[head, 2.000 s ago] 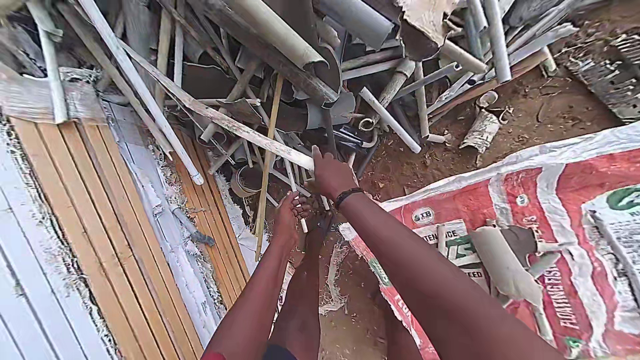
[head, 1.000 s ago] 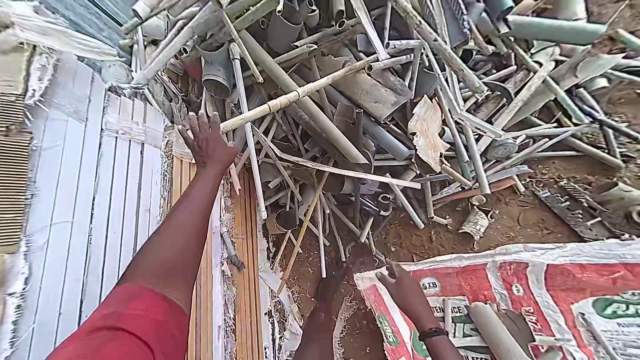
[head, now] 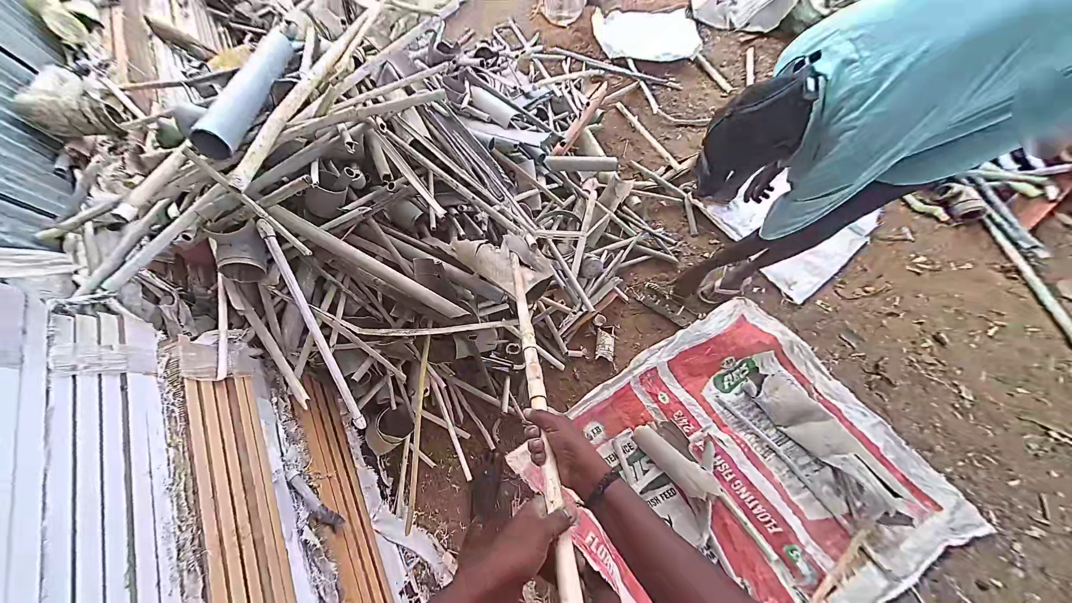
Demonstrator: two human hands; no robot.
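Both of my hands grip one long, thin, off-white pipe (head: 530,360) with brownish marks. My right hand (head: 568,452), with a dark band at the wrist, holds it a little farther up. Below it, my left hand (head: 523,536) is closed around the same pipe. The pipe's far end lies over a large heap of scrap pipes (head: 385,276), close to a torn, curled piece of pipe (head: 486,264); its near end leaves the bottom of the view. Right of my hands, a red and white woven feed sack (head: 687,377) lies flat with broken pipe pieces (head: 674,461) on it.
Bundles of white strips (head: 92,435) and orange-brown strips (head: 234,477) lie at the left. Another person in a teal garment (head: 904,92) bends over a white sack (head: 808,272) at the upper right. Brown bare soil (head: 963,335) with debris surrounds the sacks.
My left hand has moved from the pipe's far left position to near my right hand. The pipe now points away from me, and my right hand has closed on it. The view has shifted.
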